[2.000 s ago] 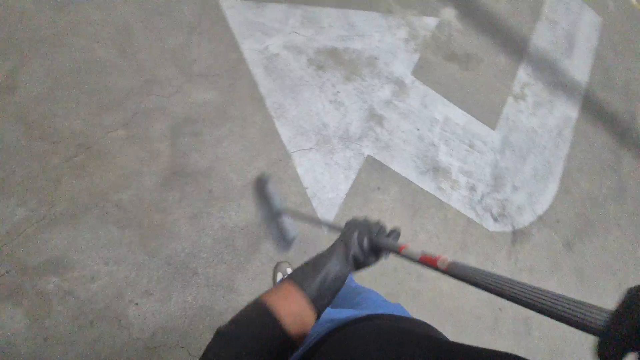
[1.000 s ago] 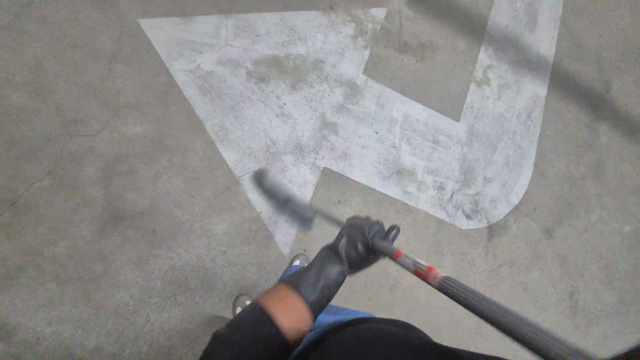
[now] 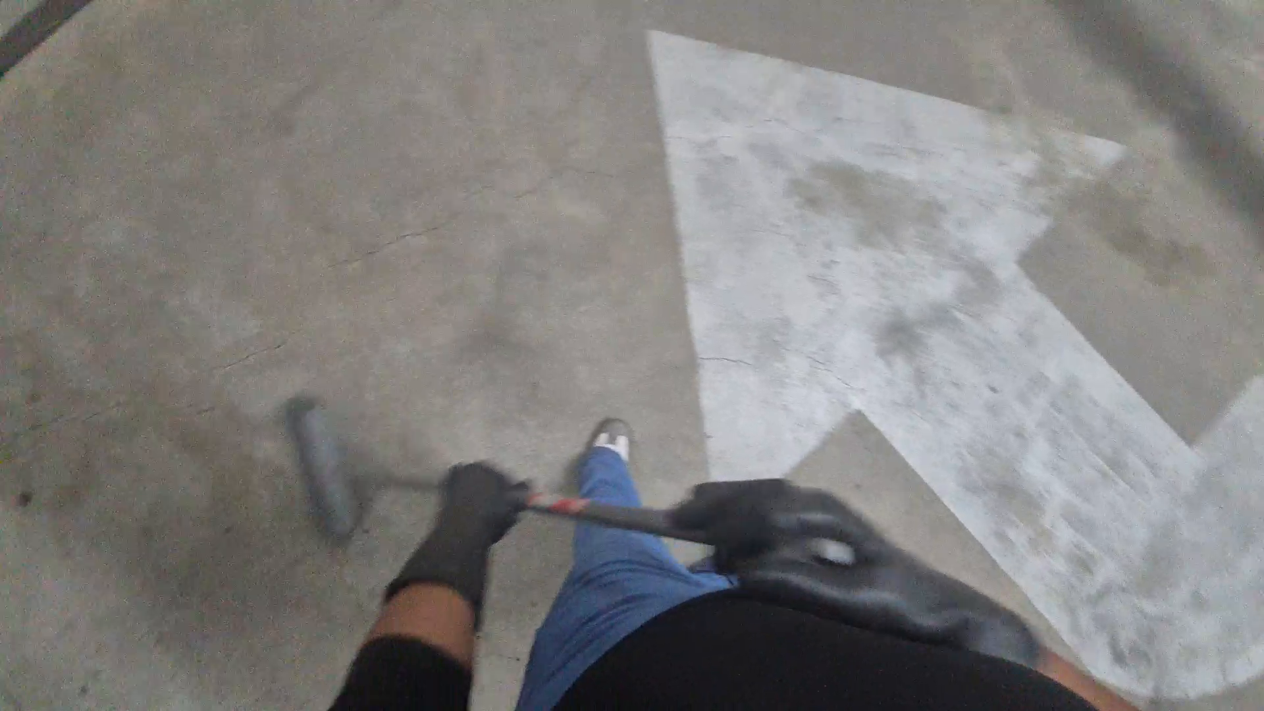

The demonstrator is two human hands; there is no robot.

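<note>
Both my hands wear black rubber-like gloves and grip one long pole [image 3: 622, 515] with a grey grip and a red band. Around the pole near its head is my left hand [image 3: 482, 504], left of my leg. My right hand [image 3: 760, 523] closes on the grey grip, close to my waist. At the pole's far end, to the left, a blurred dark brush or broom head [image 3: 324, 469] is over the concrete floor; contact with the floor cannot be told.
A worn white painted arrow [image 3: 790, 247] marks the concrete floor [image 3: 395, 197] at right. Fine cracks run across the floor. My shoe [image 3: 612, 434] and blue trouser leg show at bottom centre. A dark strip [image 3: 39, 30] crosses the top left corner.
The view has shifted left, so the arrow appears farther right. The tool's head now points to the left, clear of the arrow. My right hand has come well into view on the grip.
</note>
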